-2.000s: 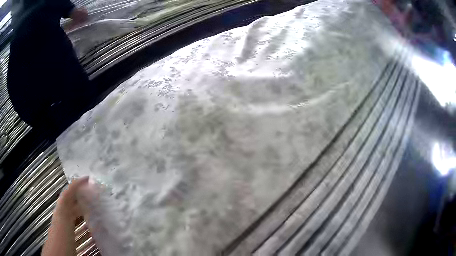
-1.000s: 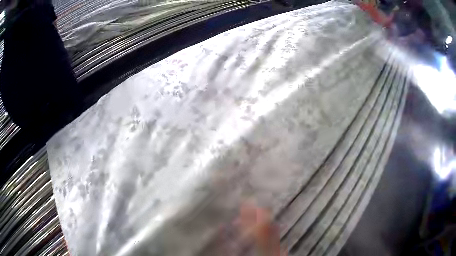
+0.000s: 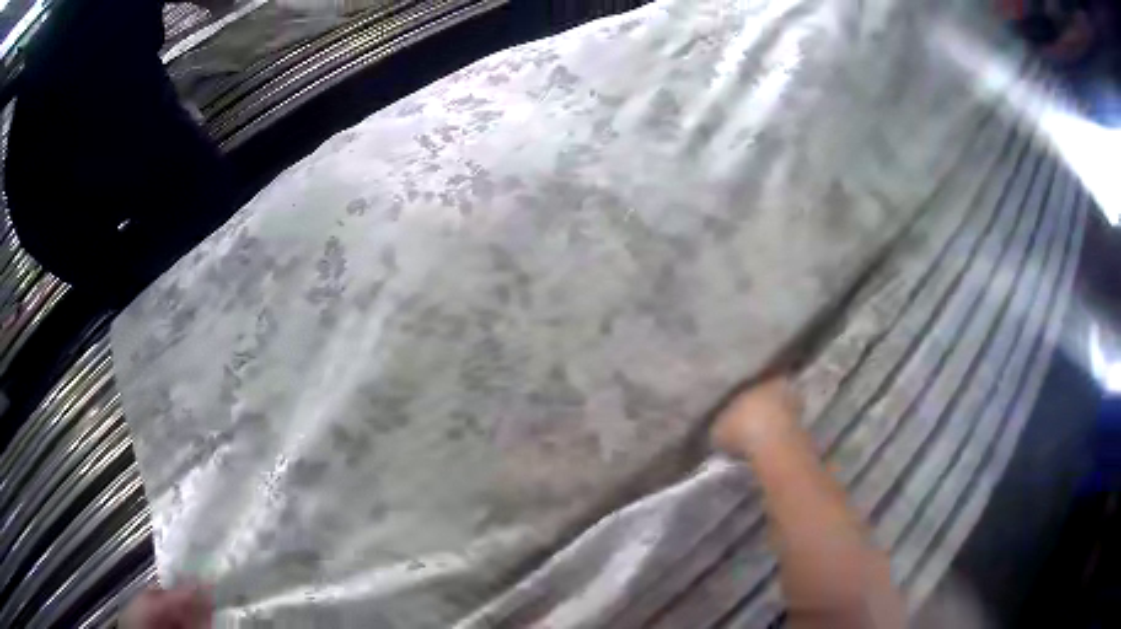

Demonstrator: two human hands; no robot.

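Observation:
A pale grey-white curtain fabric (image 3: 492, 283) with a faint leaf pattern lies over the table, loosely wrinkled. Several long pleats (image 3: 971, 332) run along its right side. My right hand (image 3: 762, 424) is on the fabric at the pleat nearest the loose cloth, where a dark groove runs; it is blurred and its fingers are not clear. My left hand (image 3: 170, 606) is at the bottom left, at the fabric's edge, blurred and cut off by the picture's edge; its grip cannot be made out.
Shiny ribbed metal bars (image 3: 74, 479) show left of the fabric. A person in dark clothes (image 3: 105, 148) stands at the upper left beside another ribbed table (image 3: 332, 62). Bright glare and a dark floor area lie at the right.
My right hand has moved up and right along the innermost pleat. My left hand has come into view at the bottom left. The fabric's wrinkles have shifted, with a fresh fold below my right hand.

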